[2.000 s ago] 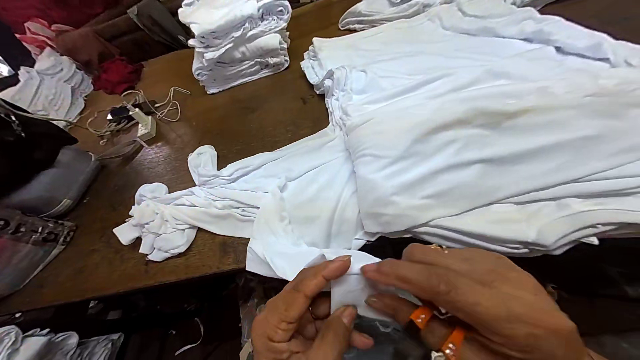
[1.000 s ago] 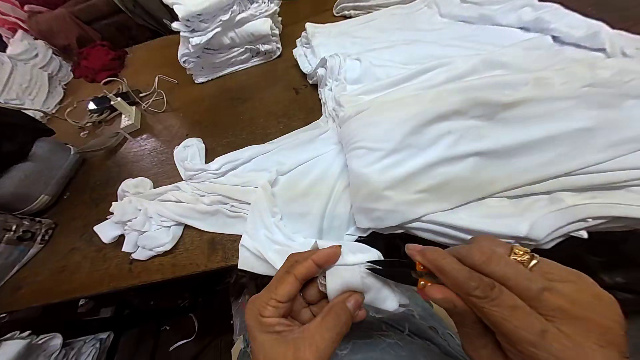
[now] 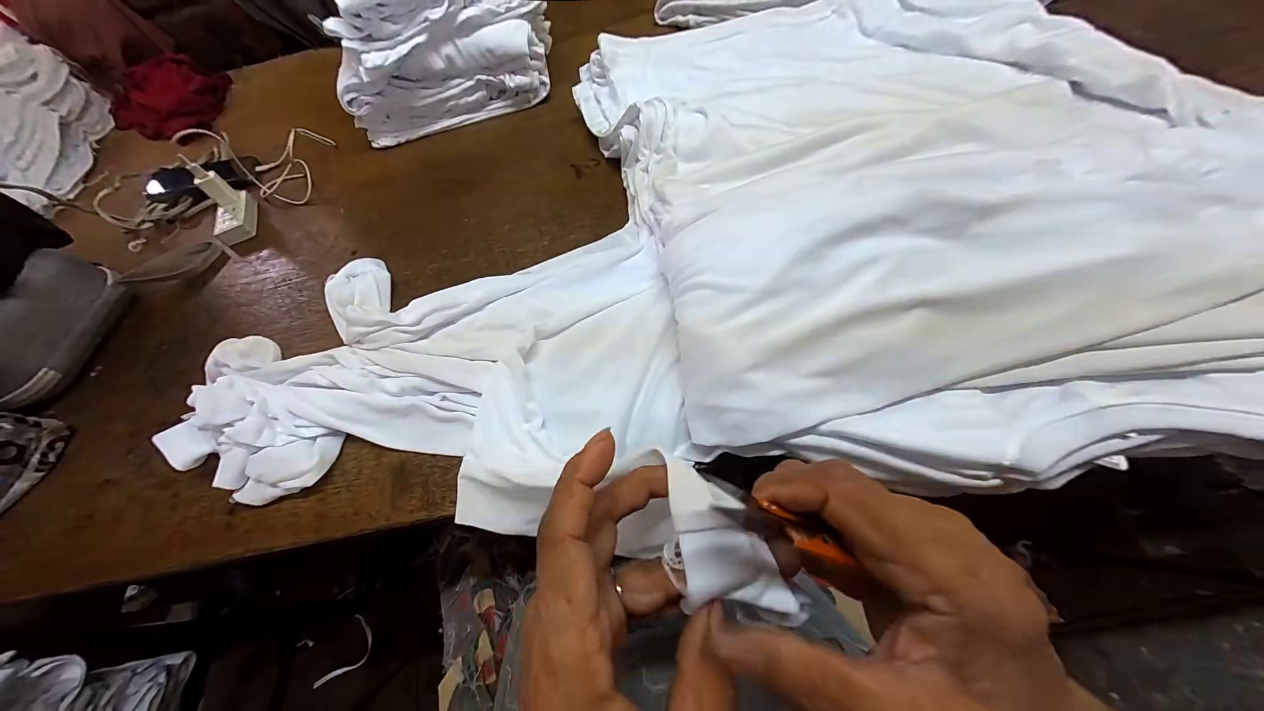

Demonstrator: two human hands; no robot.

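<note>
My left hand (image 3: pixel 602 592) holds the hemmed edge of a white fabric piece (image 3: pixel 726 553), some of its fingers behind the cloth. My right hand (image 3: pixel 908 583) grips small orange-handled scissors or thread snips (image 3: pixel 810 538), their dark blades at the cloth's edge. A loose thread loop shows beside the left fingers. The held cloth seems to belong to the white garment (image 3: pixel 583 375) lying at the table's front edge, its sleeve-like ends bunched to the left. A large pile of white garments (image 3: pixel 918 237) lies to the right.
A folded white stack (image 3: pixel 449 74) stands on the wooden table (image 3: pixel 444 188). Behind left are a charger with cables (image 3: pixel 235 217), a red cloth (image 3: pixel 170 96) and more white pieces (image 3: pixel 44 109). A grey bag (image 3: pixel 59 316) sits at the left edge. White pieces (image 3: pixel 99 681) lie below the table.
My left fingers have opened out and lifted around the cloth, which now hangs upright between my hands. The orange-handled tool remains in my right hand, its blades at the cloth.
</note>
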